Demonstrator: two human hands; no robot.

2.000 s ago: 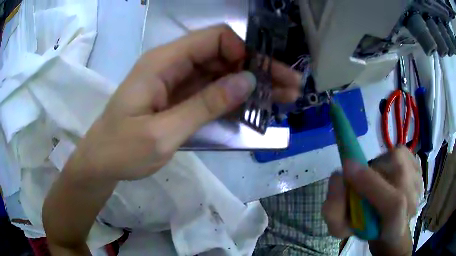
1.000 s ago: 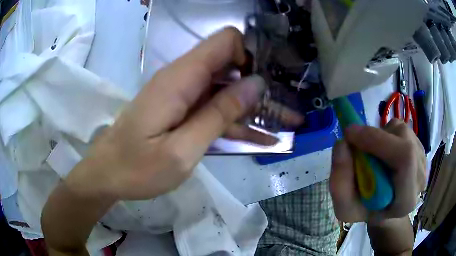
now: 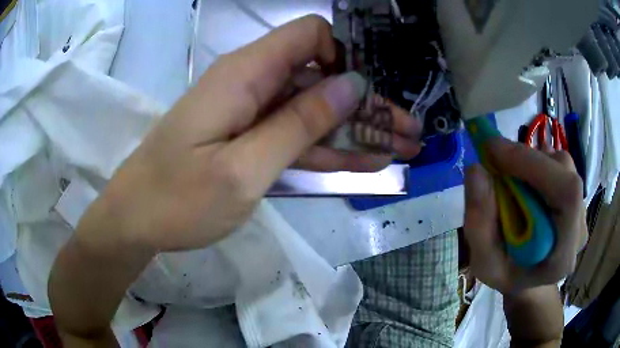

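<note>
My left hand point(image 3: 231, 143) holds a dark slotted metal plate point(image 3: 372, 129) between thumb and fingers, in front of the opened needle area of the overlock machine point(image 3: 523, 47). My right hand point(image 3: 527, 211) grips a screwdriver with a green-yellow handle point(image 3: 527, 234), right of the plate. The screwdriver's shaft and tip are hidden behind the machine head. A shiny silver cover plate point(image 3: 340, 182) lies behind and below my left hand. The blue machine base point(image 3: 445, 170) shows under the dark mechanism.
White fabric pieces point(image 3: 88, 122) heap at the left and hang over the front edge. Red-handled scissors point(image 3: 546, 129) and a dark blue screwdriver point(image 3: 575, 139) lie right of the machine. Black specks dot the white table point(image 3: 381, 234). Checked clothing shows below.
My left hand has shifted slightly right with the slotted plate, which is now tilted differently. My right hand has moved up and right with the screwdriver. The machine head appears further right.
</note>
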